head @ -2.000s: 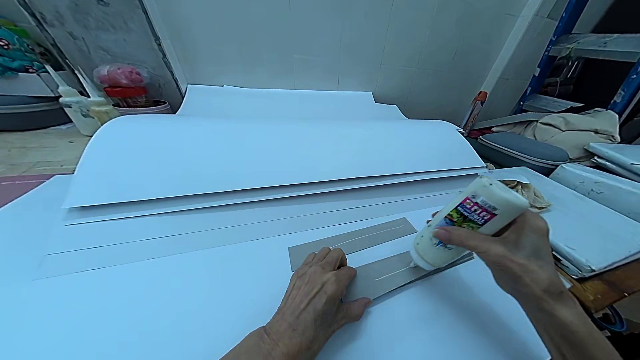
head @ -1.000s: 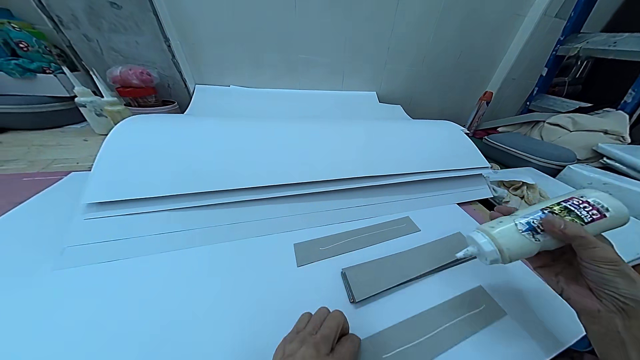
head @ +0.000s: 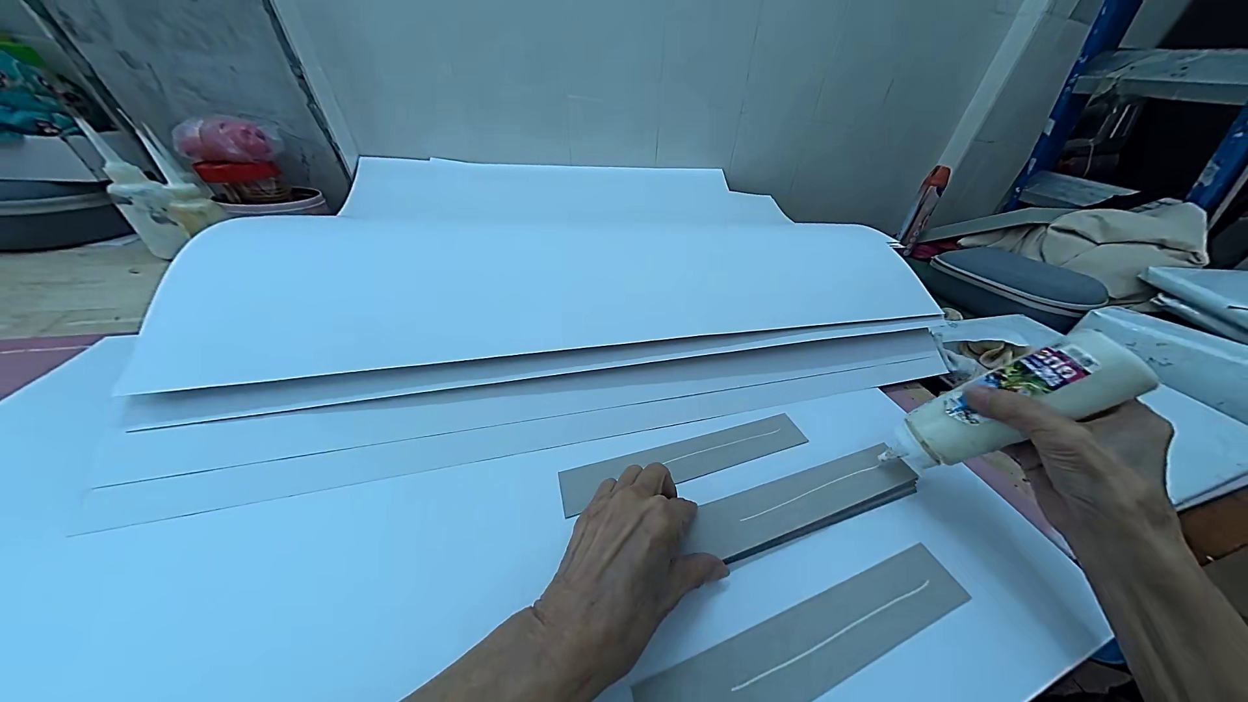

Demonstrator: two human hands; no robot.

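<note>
In my right hand (head: 1092, 458) is a white plastic glue bottle (head: 1033, 395), tilted with its nozzle at the right end of a stack of grey cardboard strips (head: 809, 502). A thin line of glue runs along the top strip. My left hand (head: 634, 565) presses on the left end of that stack, fingers together and thumb at its near edge. Behind the stack lies a separate grey strip (head: 721, 444) with a glue line, its near left part partly covered by my left fingers. Nearer to me another grey strip (head: 809, 634) also bears a glue line.
Large white sheets (head: 526, 292) are piled and curled behind the strips. At the back left stand a tub with brushes (head: 161, 210) and a red-lidded jar (head: 239, 180). A grey case (head: 1019, 283), cloth (head: 1111, 239) and blue metal rack (head: 1063, 107) are at the right.
My left hand has moved from the near strip onto the left end of the stack. The bottle's nozzle is at the stack's right end, and a glue line now shows on the top strip, bare one second ago.
</note>
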